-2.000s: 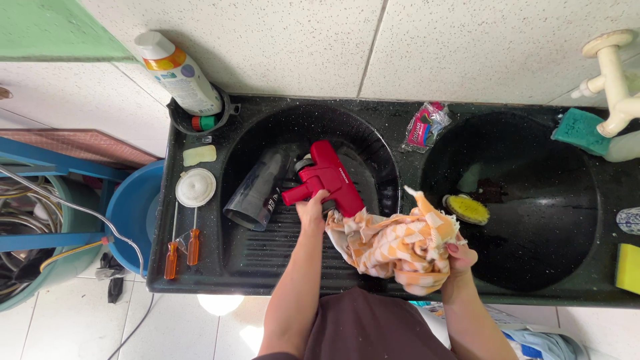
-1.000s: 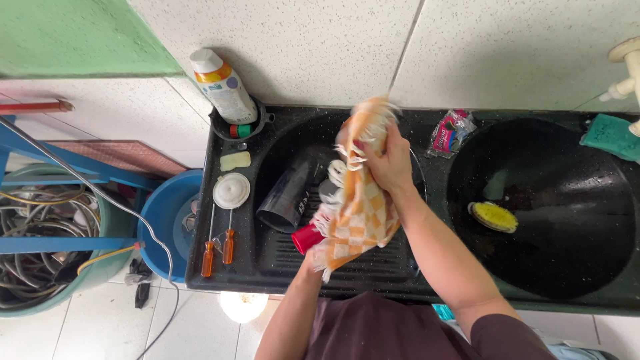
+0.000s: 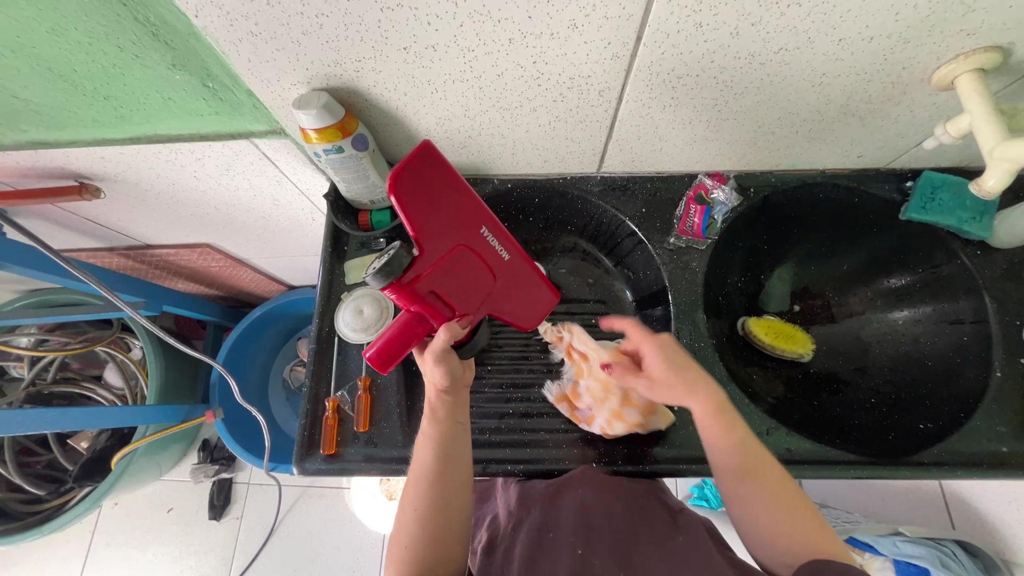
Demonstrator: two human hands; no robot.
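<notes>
My left hand (image 3: 448, 360) grips a red plastic Mondial vacuum cleaner floor head (image 3: 464, 256) near its neck and wheel. The head is raised over the left basin, its wide end up and to the right, its tube pointing down and left. An orange and white checked cloth (image 3: 604, 388) with fringed edges lies bunched below and right of it, over the ribbed drainboard. Just over the cloth is my right hand (image 3: 660, 364), somewhat blurred, fingers spread; whether it touches the cloth is unclear. The clear dark container seen earlier is hidden.
Two orange-handled screwdrivers (image 3: 362, 404) and a round white filter (image 3: 364, 314) lie at the left. A bottle (image 3: 344, 152) stands behind them. The right basin (image 3: 864, 400) holds a yellow brush (image 3: 778, 338). A tap (image 3: 984, 120) juts from the wall above a green sponge (image 3: 950, 204).
The red floor head, largely covered by the cloth a second ago, is now uncovered and raised in my left hand. The cloth has dropped lower, and my right hand has moved down with its fingers spread.
</notes>
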